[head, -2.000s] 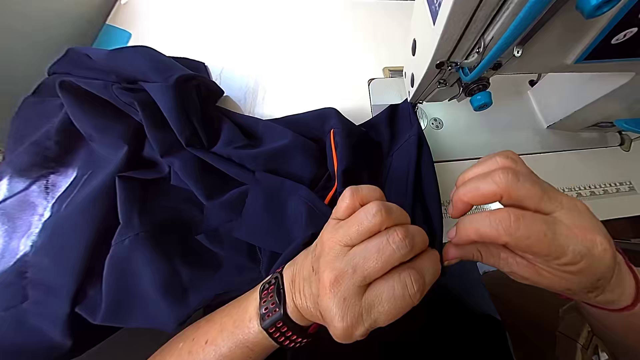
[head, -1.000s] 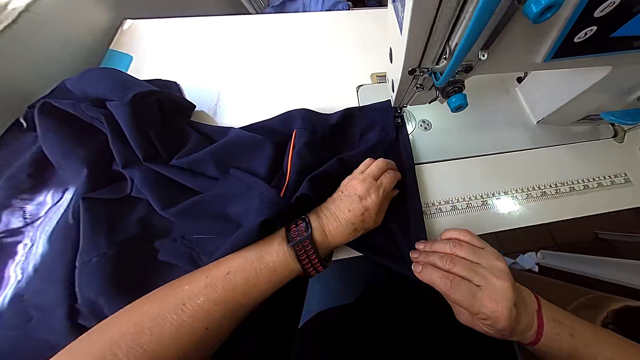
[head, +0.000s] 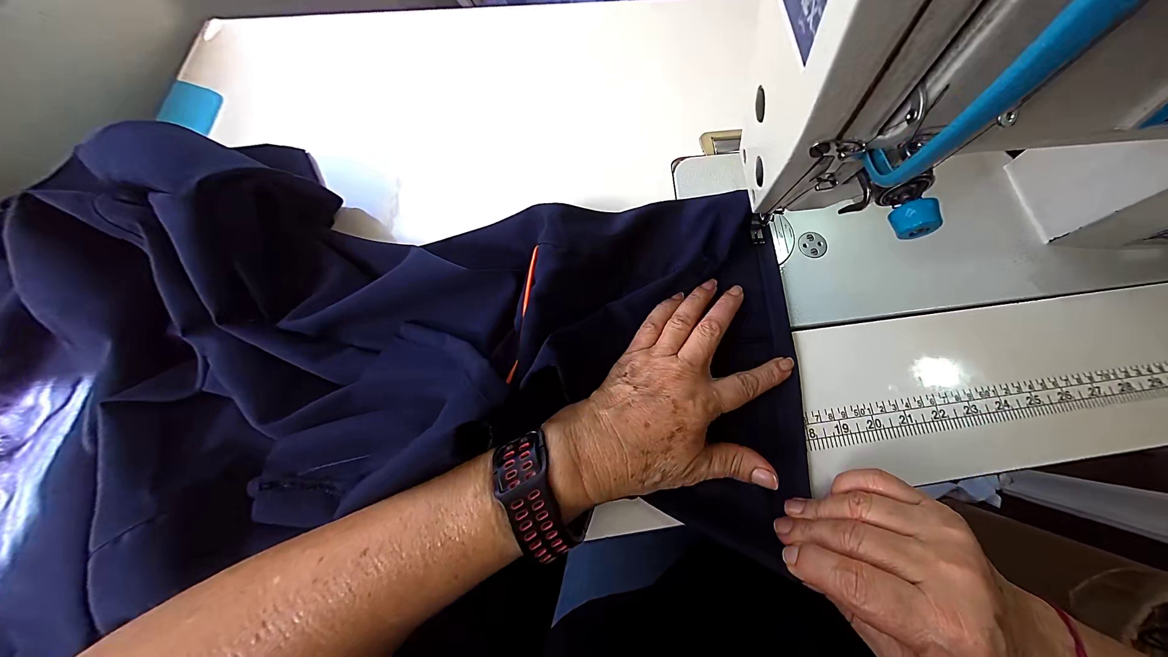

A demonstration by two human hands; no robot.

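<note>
A navy blue fabric garment (head: pixel 383 338) with an orange strip (head: pixel 527 301) lies in folds across the sewing machine table. Its straight folded edge runs down from the presser foot (head: pixel 758 228), which rests on the top corner of the cloth. Flat on the fabric, fingers spread, lies my left hand (head: pixel 671 415), its forefinger and thumb near the folded edge. My right hand (head: pixel 899 557) is at the lower end of that edge, fingertips on the fabric and thumb hidden; whether it pinches the cloth is unclear.
The white sewing machine head (head: pixel 849 100) with its blue knob (head: pixel 915 219) stands at the upper right. A ruler scale (head: pixel 985 408) runs along the table right of the cloth. Blue tape (head: pixel 190 107) marks the table's far left corner.
Both hands were close together at the fabric edge two seconds ago. My left hand has since opened out flat on the cloth, and the edge now lies straight below the presser foot.
</note>
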